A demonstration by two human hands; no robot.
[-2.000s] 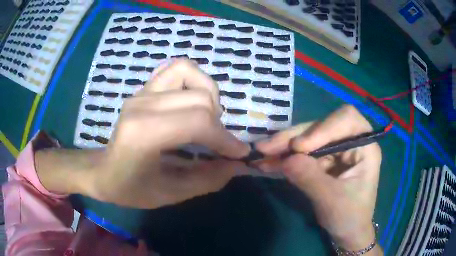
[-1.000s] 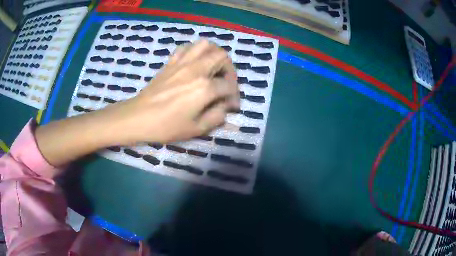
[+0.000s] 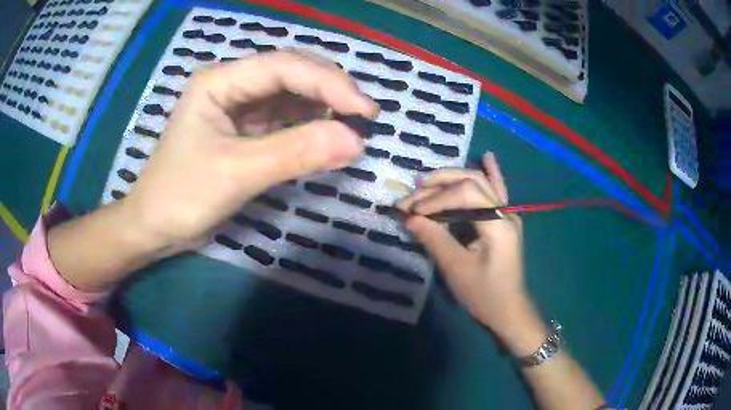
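Observation:
My left hand (image 3: 248, 136) is over the upper middle of the white foam tray (image 3: 385, 308), with a small black part (image 3: 353, 122) pinched between thumb and index finger. My right hand (image 3: 473, 240) is at the tray's right side and grips a slim black pen-shaped tool (image 3: 469, 215). A thin red cord (image 3: 553, 207) runs from the tool to the right. The tool's tip is near a black part in the tray; whether it touches cannot be told. Rows of black parts fill much of the tray, with one beige empty slot (image 3: 396, 185) near my right fingers.
A similar tray (image 3: 64, 64) lies at the upper left. A tray stack (image 3: 513, 40) is at the top right, a pale calculator (image 3: 681, 132) at the far right, and more stacked trays (image 3: 681, 344) at the lower right. Blue, red and yellow tape crosses the green mat (image 3: 553, 264).
My right hand has come back over the tray's right side with the tool. My left hand has lifted away from the tray's middle and now shows a black part between its fingertips.

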